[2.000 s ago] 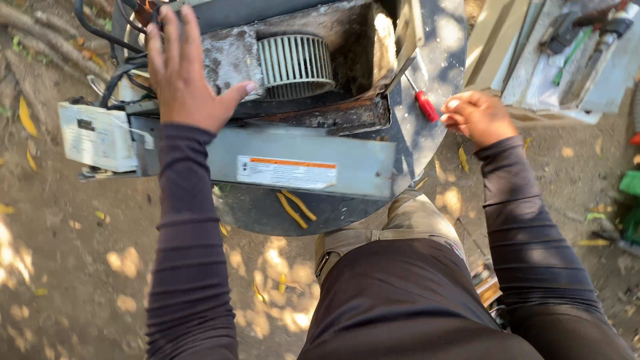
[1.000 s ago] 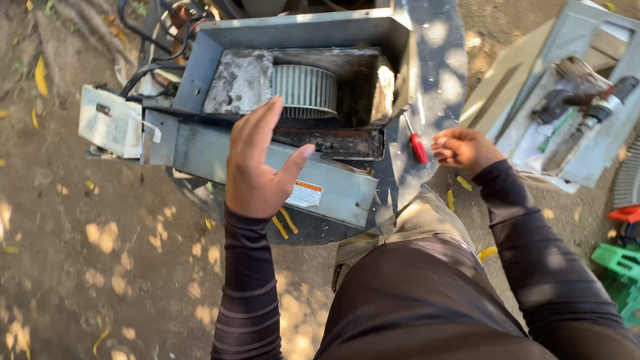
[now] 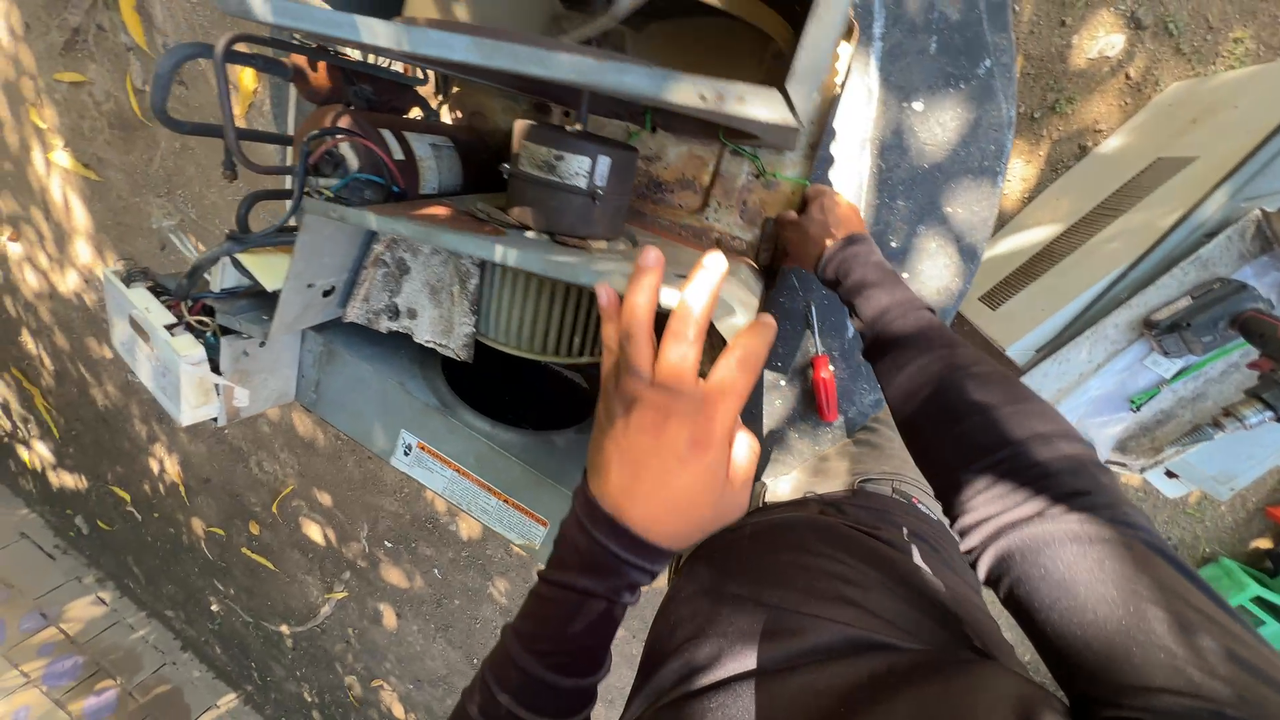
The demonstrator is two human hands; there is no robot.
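Observation:
A partly dismantled air conditioner lies on a dark round table. Its fan motor stands behind the slatted blower wheel, beside a reddish-brown compressor. Over the housing's near edge my left hand is raised, fingers apart, holding nothing. My right hand is at the right edge of the rusty base pan, its fingers curled and partly hidden, so its hold is unclear. A red-handled screwdriver lies on the table just below it. The sheet-metal panel with a warning label is in front of the blower.
A white control box with wires hangs off the left side, near bent dark copper tubes. To the right are a vented beige cover and a tray holding a power drill. A green plastic item is at lower right.
My right hand has moved from beside the screwdriver handle to the unit's right edge. The fan motor and compressor now show in full as the unit and the view have shifted.

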